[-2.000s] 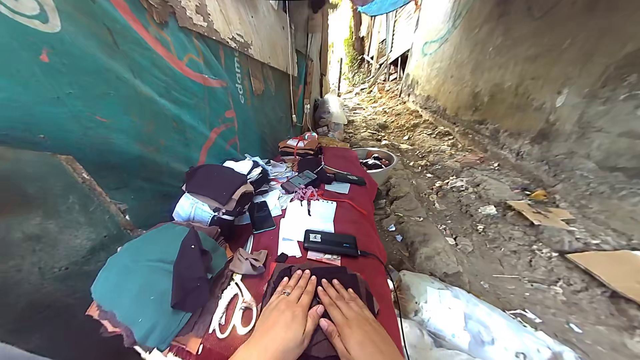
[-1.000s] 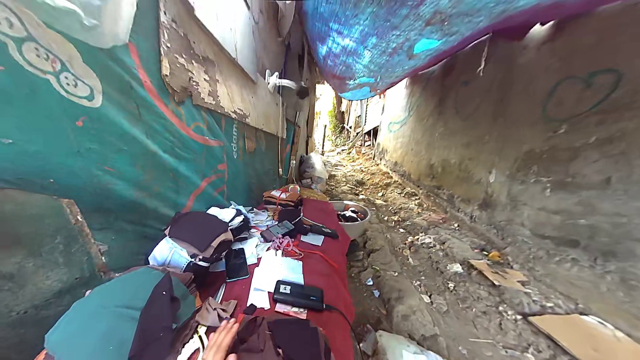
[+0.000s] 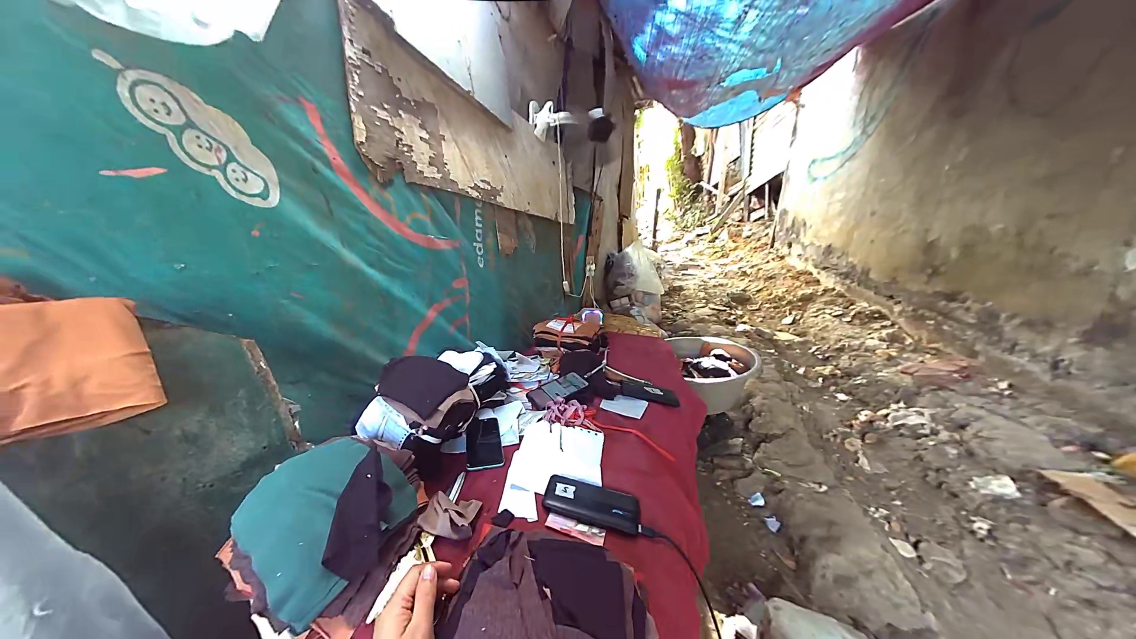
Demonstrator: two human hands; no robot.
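My left hand (image 3: 413, 603) is at the bottom edge, fingers curled against the white handle of what look like scissors (image 3: 395, 581); its grip is partly hidden. To its right lies a folded dark brown and black cloth (image 3: 550, 586). Left of the hand sits a pile of fabric pieces with a teal one (image 3: 297, 524) on top. A brown scrap (image 3: 450, 515) lies just beyond the fingers. Farther up are a black power bank (image 3: 592, 504) with a cable, white paper sheets (image 3: 557, 454) and a phone (image 3: 485, 444). My right hand is out of view.
A dark red cloth (image 3: 666, 524) covers the low work surface. More fabric piles (image 3: 426, 388), another phone (image 3: 564, 388) and a tied orange-brown bundle (image 3: 568, 334) lie farther back. A basin (image 3: 719, 386) stands at the right, beside a rough dirt path (image 3: 825, 497).
Both hands lay flat on the dark folded cloth two seconds ago. The left has moved left off it to the white handle, and the right has left the view. The view has swung about.
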